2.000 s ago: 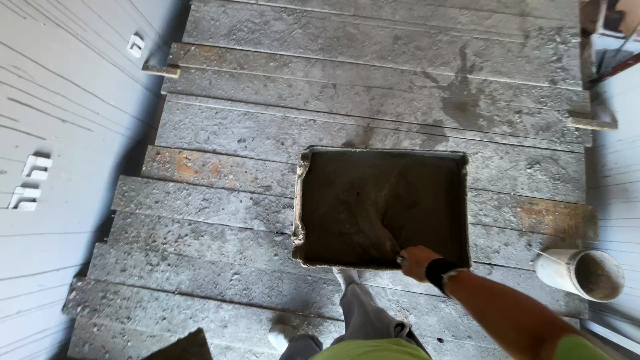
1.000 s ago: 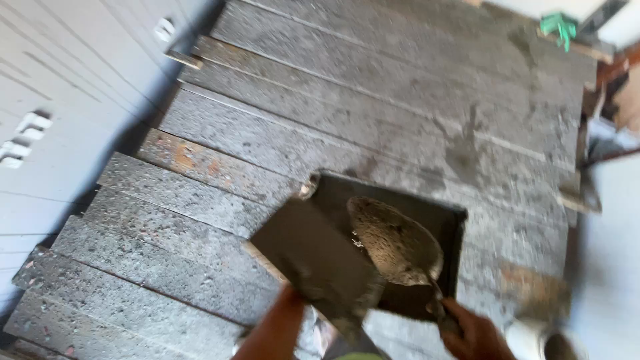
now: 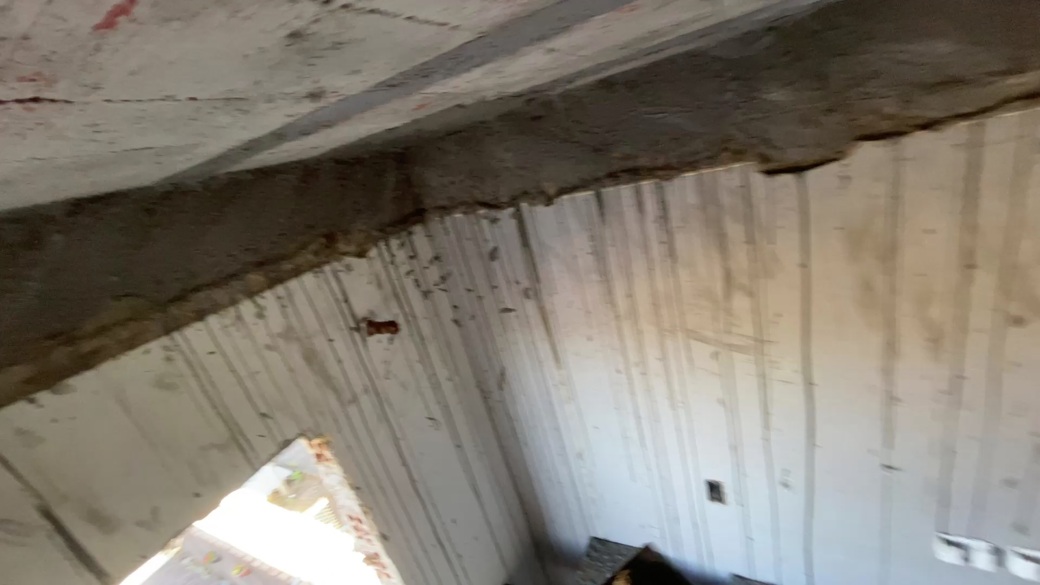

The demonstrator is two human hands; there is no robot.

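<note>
Neither of my hands shows in the head view now, and no tool is in sight. A band of grey mortar (image 3: 585, 138) runs along the top of the walls, just under the rough ceiling (image 3: 162, 97), and its lower edge is ragged. Below it the pale walls (image 3: 666, 341) carry long dark drips and meet at a corner. A small rusty-brown piece (image 3: 380, 327) sticks out of the left wall. The picture is somewhat blurred.
A bright opening with a broken edge (image 3: 349, 504) cuts through the left wall. On the right wall are a small dark box (image 3: 715, 491) and white fittings (image 3: 967, 551). A dark object with a brown patch (image 3: 646, 569) shows at the bottom edge, by grey boards (image 3: 605, 556).
The view has swung up from the plank floor to the walls and ceiling. Both hands, the trowel, the mortar-covered board and the mortar tub have left the picture.
</note>
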